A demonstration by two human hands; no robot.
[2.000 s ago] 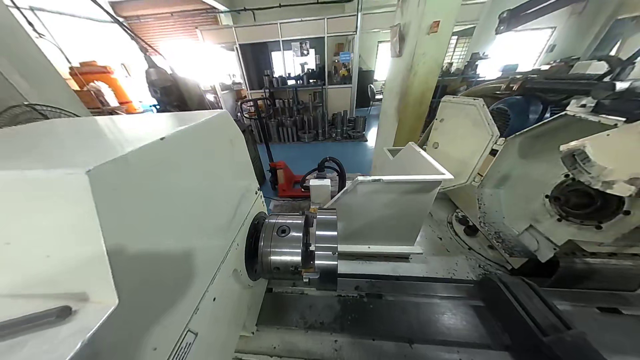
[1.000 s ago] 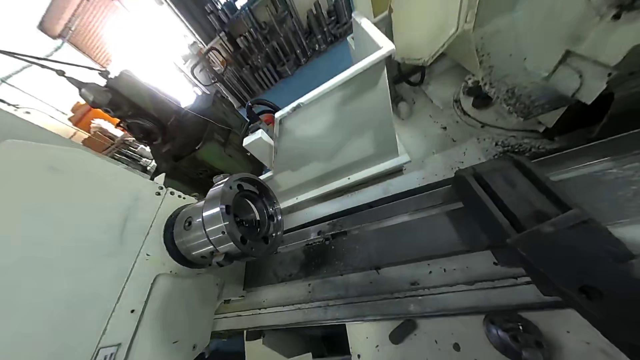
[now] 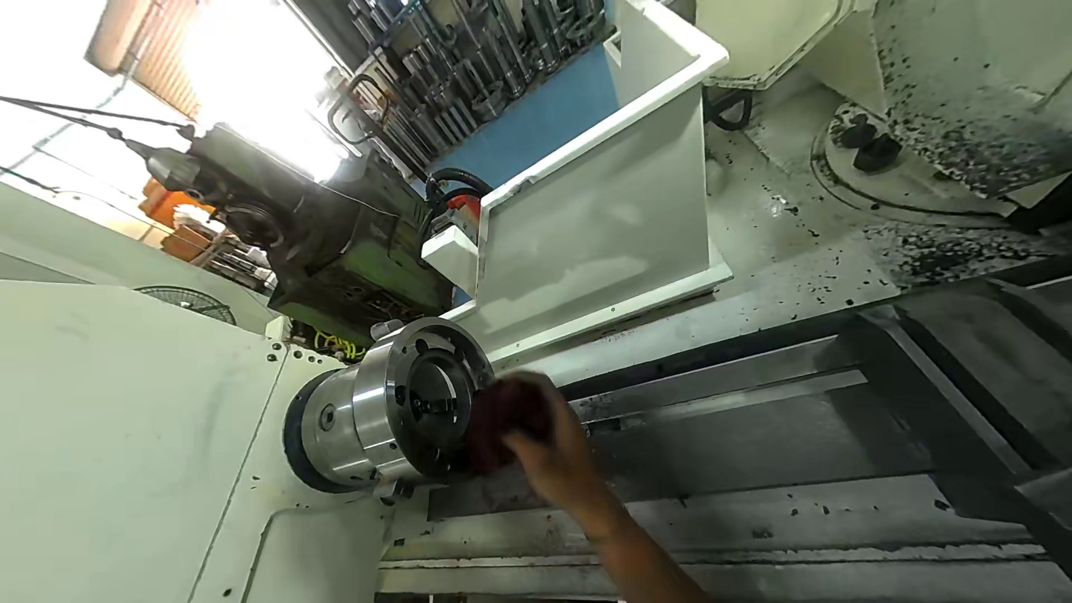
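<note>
My right hand (image 3: 548, 456) reaches up from the bottom edge with its fingers closed on a dark red cloth (image 3: 509, 414). The cloth lies against, or just in front of, the right side of the steel spindle fixture (image 3: 452, 394) of a lathe; the blur hides whether they touch. This round metal fixture has a recessed face with several holes and sticks out from the cream headstock (image 3: 142, 435). Below my wrist run the dark bed ways (image 3: 754, 444). My left hand is out of view.
Behind the bed stands a cream sheet-metal guard (image 3: 595, 226). A dark bracket (image 3: 946, 385) crosses the ways at the right. Metal chips (image 3: 946, 251) lie on the machine's rear surface. A green machine (image 3: 360, 251) and a rack of steel tooling (image 3: 469, 67) are farther back.
My right hand has come into view with the red cloth at the fixture's face; no hand showed in the earlier frames. The view has turned down and tilted.
</note>
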